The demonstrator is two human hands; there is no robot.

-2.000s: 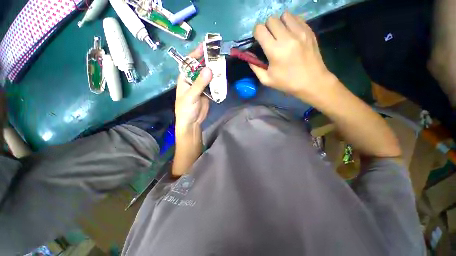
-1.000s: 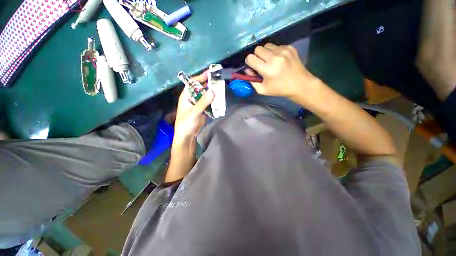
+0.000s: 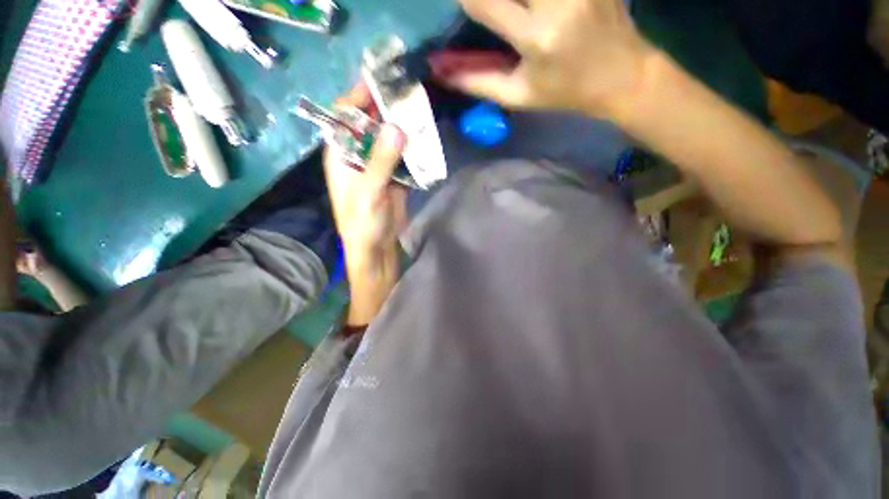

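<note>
My left hand (image 3: 366, 195) holds a white housing half-shell (image 3: 414, 122) and, beside it, a part with a green circuit board (image 3: 353, 141) and a metal shaft (image 3: 317, 112) pointing up and left. The two parts lie side by side at an angle, over the bench edge and my lap. My right hand (image 3: 560, 63) is up and right of the shell, blurred, around the red handles of the cutters (image 3: 473, 68). The cutters' jaws are blurred near the shell's upper end, and I cannot tell whether they touch it.
On the green bench (image 3: 88, 229) lie closed white units (image 3: 198, 73), an open unit with a green board (image 3: 168, 132) and a checked pink-white stack (image 3: 58, 78). A round blue object (image 3: 484, 124) is below the cutters. A neighbour's grey-clad leg (image 3: 185, 322) is at left.
The view has shifted. The shell's upper end now leans left. My right hand and the cutters have moved up, and its fingers look more spread. My left hand still holds both parts.
</note>
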